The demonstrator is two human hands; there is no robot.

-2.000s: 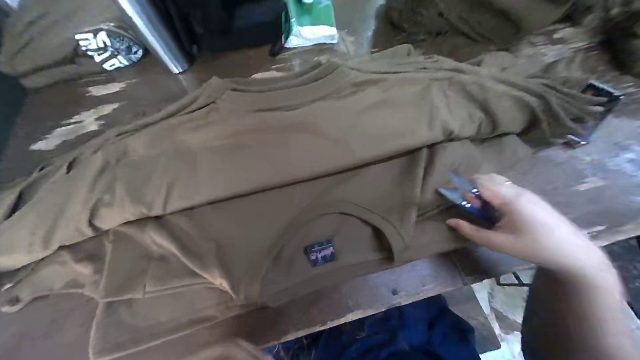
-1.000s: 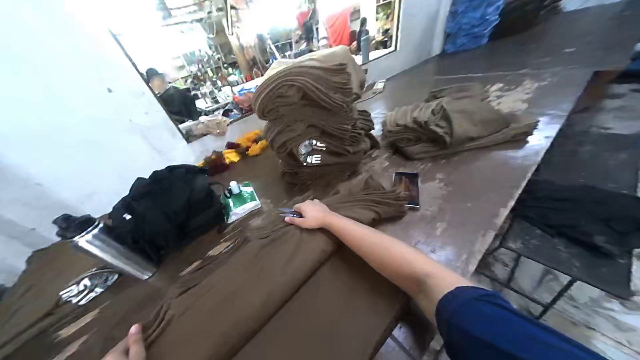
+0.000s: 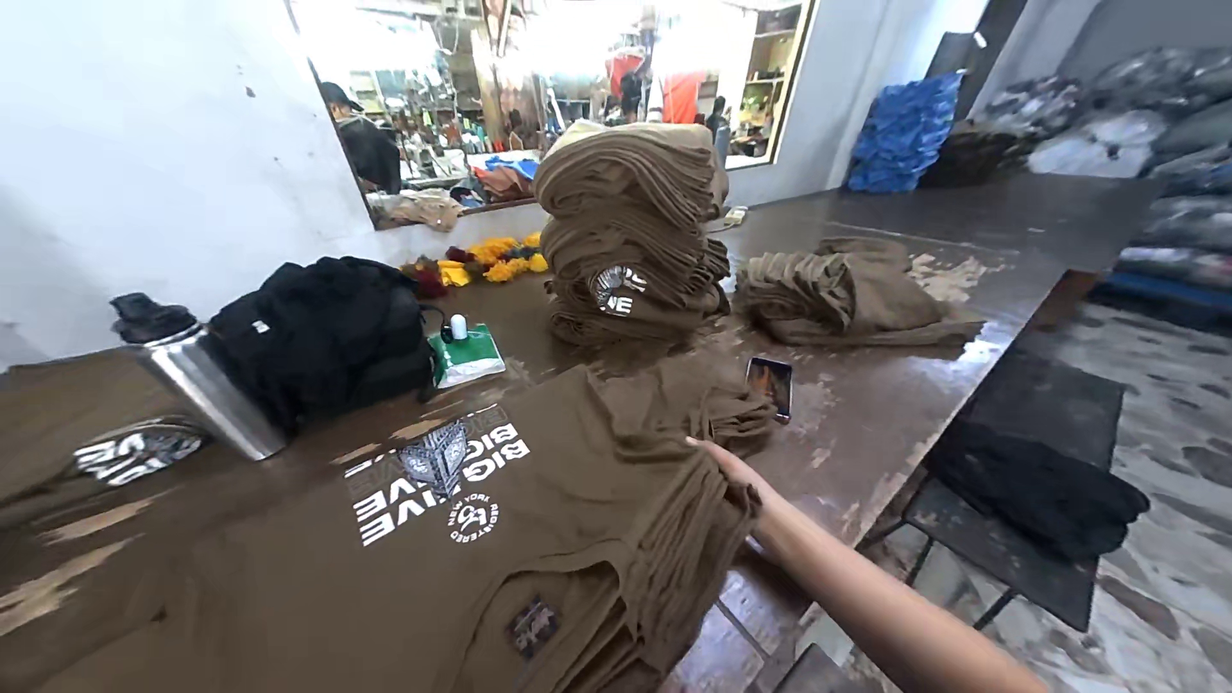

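A layered pile of brown T-shirts (image 3: 318, 597) lies across the near part of the table, a white and grey print on the top one. The neckline, with a dark woven label (image 3: 533, 628), faces the lower edge of the view. My right hand (image 3: 739, 476) is at the right side of the pile, against the bunched sleeves. Cloth covers most of its fingers, so whether it grips the shirts or holds a tool is hidden. My left hand is out of view.
Behind the pile stand a steel bottle (image 3: 207, 390), a black bag (image 3: 327, 337), a green packet (image 3: 467, 356) and a tall stack of folded brown garments (image 3: 630, 231). A phone (image 3: 770, 388) lies right of the pile, near more folded garments (image 3: 852, 294). Beyond the table edge is a black stool (image 3: 1020, 481).
The printed shirt front now shows on the pile. My left hand, at the lower left a second ago, is out of view. The thread snips seen earlier in my right hand no longer show.
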